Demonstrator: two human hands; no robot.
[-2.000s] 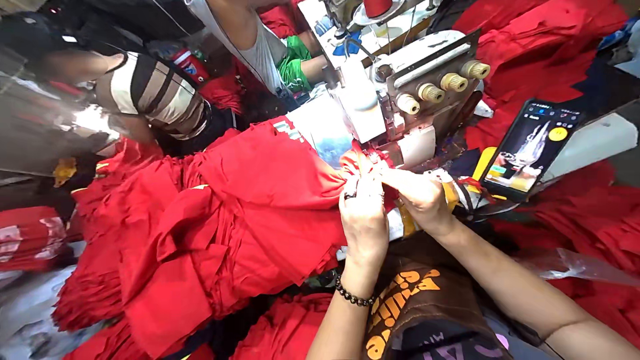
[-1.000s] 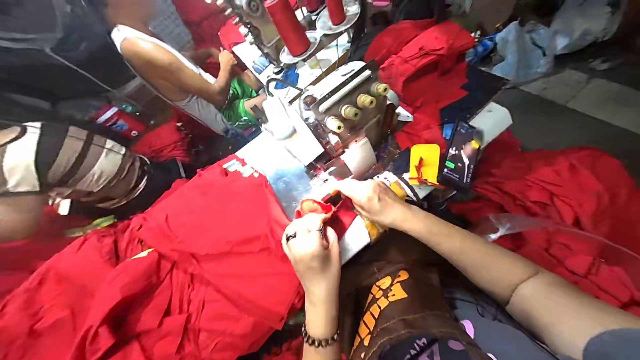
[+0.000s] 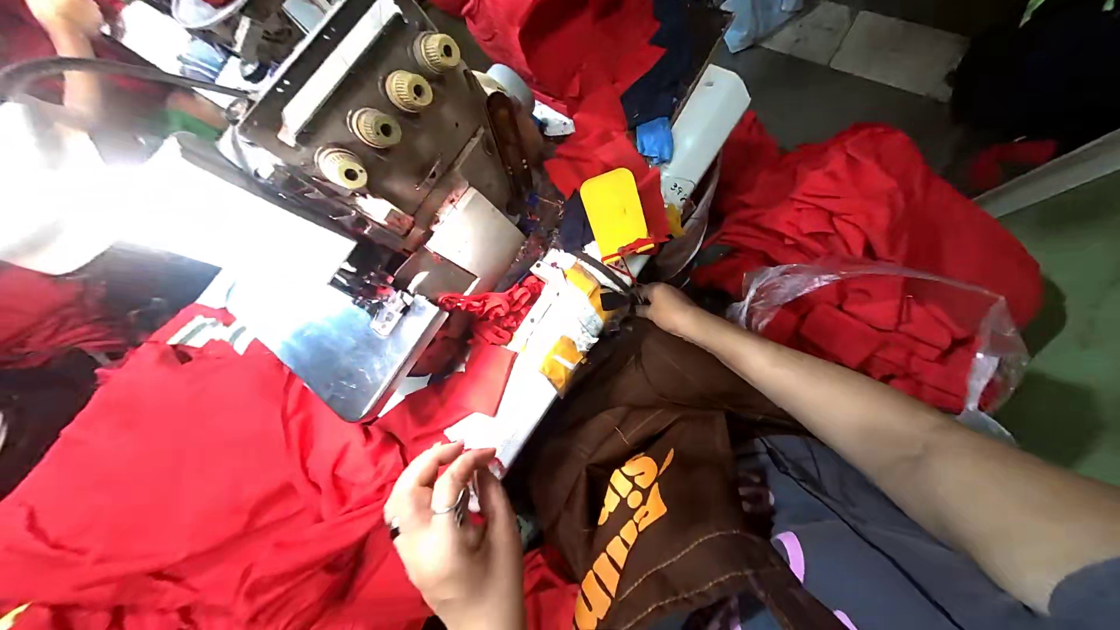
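Note:
An overlock sewing machine (image 3: 411, 131) with several tension dials stands at upper left, its metal plate (image 3: 350, 350) brightly lit. My left hand (image 3: 459, 525) is raised below the plate, fingers apart, a ring on one finger, holding nothing. Red fabric (image 3: 192, 472) spreads to its left, and a red piece (image 3: 472, 376) lies between the plate and the table edge. My right hand (image 3: 661, 308) is at the table's front edge beside yellow tape (image 3: 560, 360); its fingers are partly hidden by dark things there, so its grip is unclear.
A yellow card-like piece (image 3: 612, 210) lies behind my right hand. Red cloth in a clear plastic bag (image 3: 989, 324) is at the right, and more red fabric (image 3: 569, 44) lies beyond the machine. A brown printed cloth (image 3: 630, 437) covers my lap. Part of another person shows at upper left.
My hands, together at the red fabric before, are now apart. The left has let go of the fabric; the right has moved to the table's front edge. The view has shifted closer to the machine.

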